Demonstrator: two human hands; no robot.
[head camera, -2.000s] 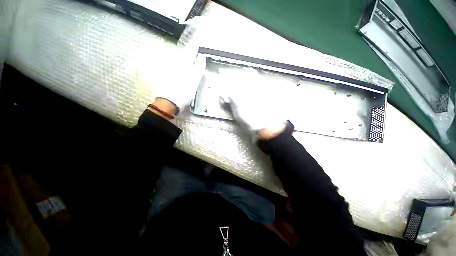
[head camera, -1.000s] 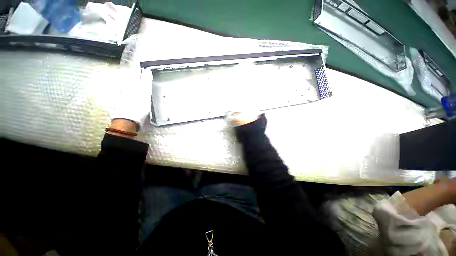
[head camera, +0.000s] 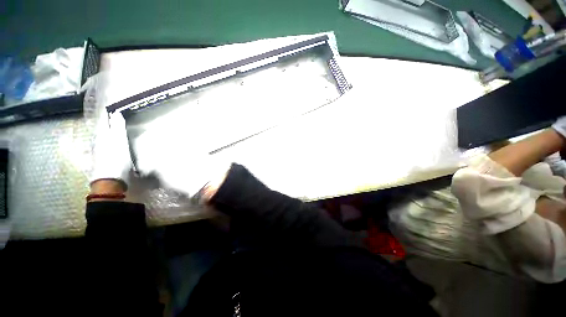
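Observation:
A long open chassis (head camera: 236, 96), pale inside with a black rim and perforated right end, lies slanted on the bubble-wrapped bench, its right end farther from me. My left hand (head camera: 110, 148), in a white glove, is at the chassis's left end wall. Its fingers blend into the glare, so its grip is unclear. My right hand (head camera: 183, 179) is low at the chassis's near left corner, over crumpled bubble wrap (head camera: 152, 197). It is blurred and partly hidden by the sleeve, and its fingers cannot be made out.
A black parts tray (head camera: 43, 106) with white and blue items stands at the left. A green mat (head camera: 205, 21) runs behind, with another chassis (head camera: 406, 21) on it. At the right, a person in pale clothing (head camera: 496, 198) handles a black sheet (head camera: 509, 111), near a blue object (head camera: 514, 54).
The view has shifted right. The chassis now sits more slanted, its right end farther away. My right hand has moved left from the near side to the near left corner. The neighbour's black sheet has appeared.

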